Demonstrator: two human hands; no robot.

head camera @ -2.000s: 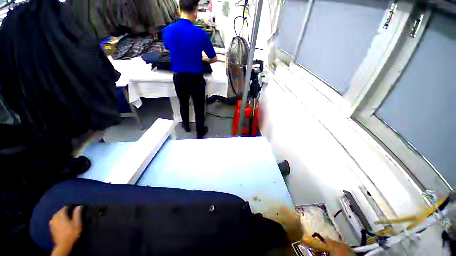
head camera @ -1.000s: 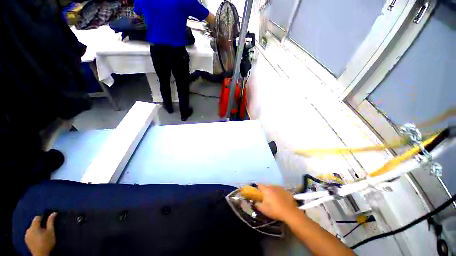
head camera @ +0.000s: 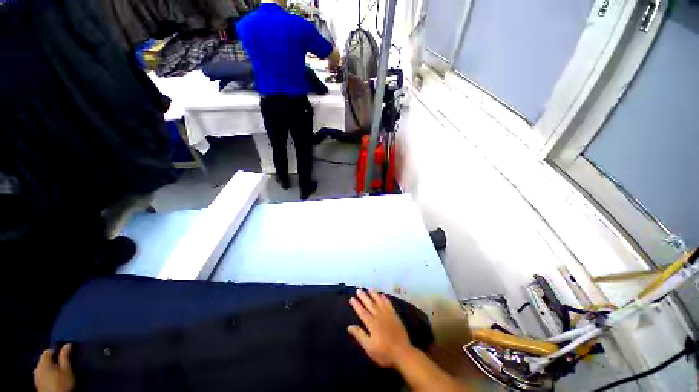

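Observation:
A black buttoned garment (head camera: 230,344) lies along the navy pressing board (head camera: 153,300), its row of buttons running lengthwise. My left hand (head camera: 55,373) is at the board's left end, at the garment's edge, with its lower part cut off by the frame; thumb and fingers pinch the cloth. My right hand (head camera: 379,329) lies flat on the garment near the right end, fingers spread, holding no tool. The steam iron (head camera: 510,360), with yellow-orange handle, stands at the right table edge, away from my hands.
A white block (head camera: 214,227) crosses the pale blue table (head camera: 329,237). Black garments (head camera: 77,107) hang at left. Hose and cables (head camera: 636,306) run from the right. A person in blue (head camera: 282,61) stands beyond, beside a fan (head camera: 360,80) and a red object (head camera: 375,164).
The iron has moved from the garment's right end to the right table edge, and my right hand has let it go and now rests on the cloth. My left hand remains at the left end.

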